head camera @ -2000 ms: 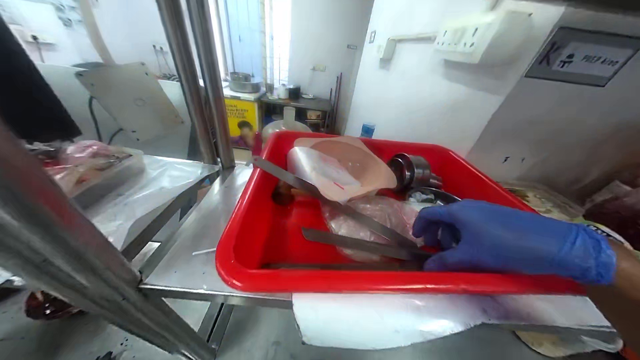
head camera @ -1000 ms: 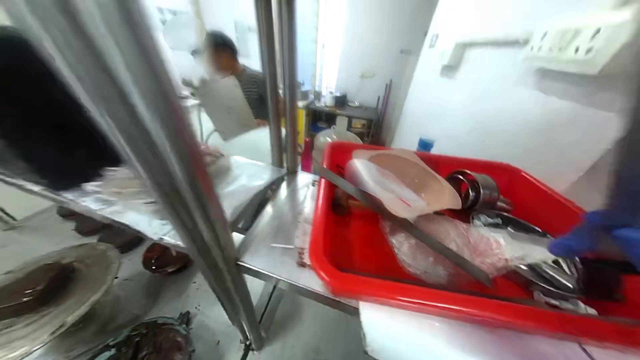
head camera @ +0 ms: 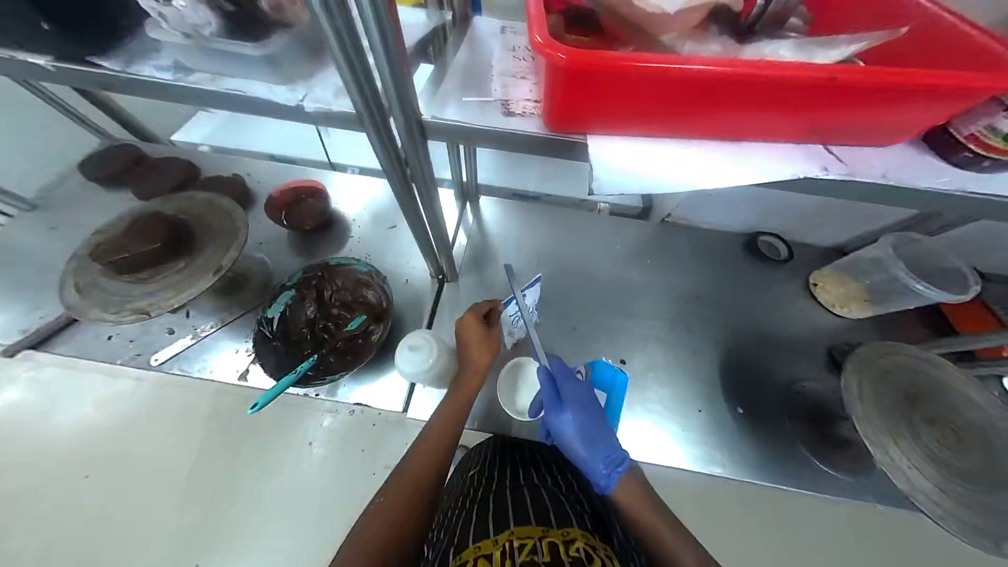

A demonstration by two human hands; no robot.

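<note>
My bare left hand (head camera: 478,340) grips the edge of a small printed packet (head camera: 521,313) over the steel table. In my blue-gloved right hand (head camera: 568,402) is a long, flat metal strip (head camera: 526,315), whose far part lies across the packet. Whether the strip is a blade cannot be told. Just below the packet stands a small white bowl (head camera: 518,388), partly behind the gloved fingers. A blue packet or tray (head camera: 610,390) lies beside the glove. Left of my bare hand is a white lidded container (head camera: 424,358).
A bowl of chocolate mixture (head camera: 324,319) with a teal spatula (head camera: 283,384), a palette knife (head camera: 197,335) and a cake stand (head camera: 153,256) are at left. Steel posts (head camera: 405,142) rise ahead. A red tray (head camera: 732,98) sits on the upper shelf. At right are a plastic tub (head camera: 894,276) and another turntable (head camera: 937,433).
The view has swung down to the lower table. My right hand has left the red tray, and a metal strip is now in it. My left hand has come into view holding a packet.
</note>
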